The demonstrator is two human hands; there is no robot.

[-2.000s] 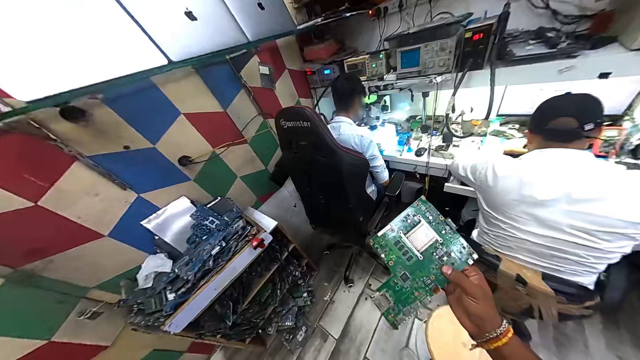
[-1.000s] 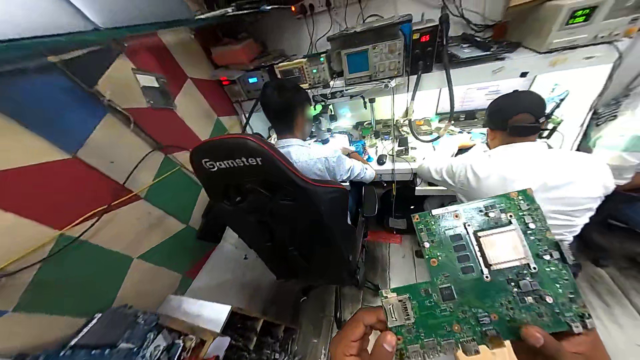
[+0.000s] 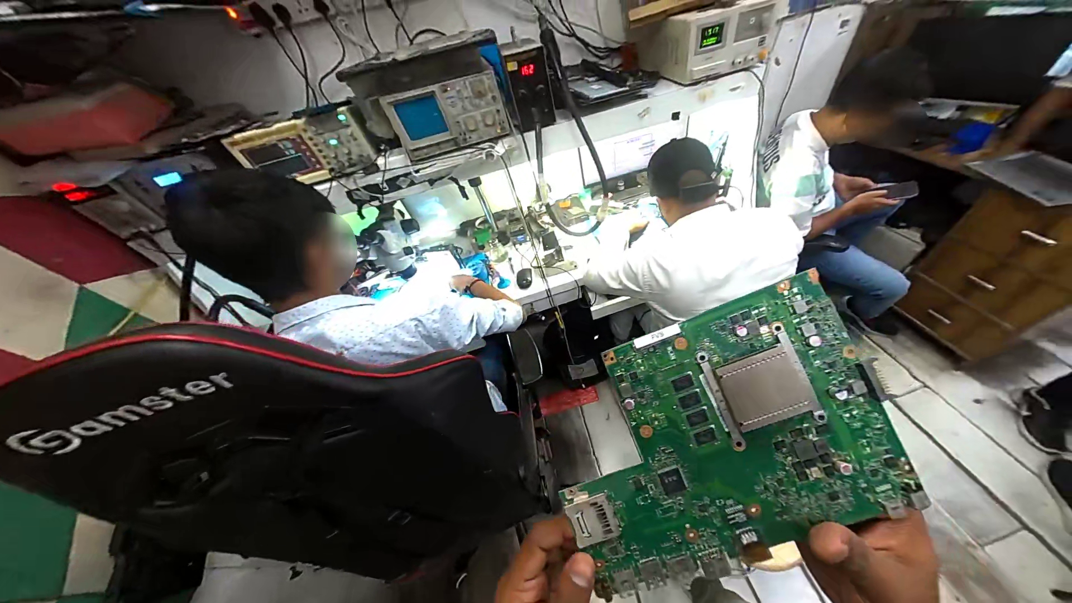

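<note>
A green laptop motherboard [image 3: 712, 494] with a metal-covered chip [image 3: 766, 389], a card slot [image 3: 593, 519] and port connectors along its lower edge is held up in front of me, tilted. My left hand [image 3: 546, 565] grips its lower left corner by the card slot, thumb on the near side. On the lower right edge, my right hand [image 3: 875, 557] holds the board with the thumb at the rim; its other fingers are hidden behind it. A white sticker [image 3: 657, 337] with writing sits on the top left edge.
A black gaming chair [image 3: 276, 452] stands close at the left, a person seated in it. Two more people sit further right, one with a phone [image 3: 896, 191]. Beyond are a lit workbench [image 3: 544, 289], a microscope [image 3: 389, 243], an oscilloscope [image 3: 448, 113] and wooden drawers [image 3: 988, 276].
Two seconds ago one hand held the board; both hands have held it since the one-second-old frame. The view has moved closer to the workbench, and the stack of boards at the left is out of view.
</note>
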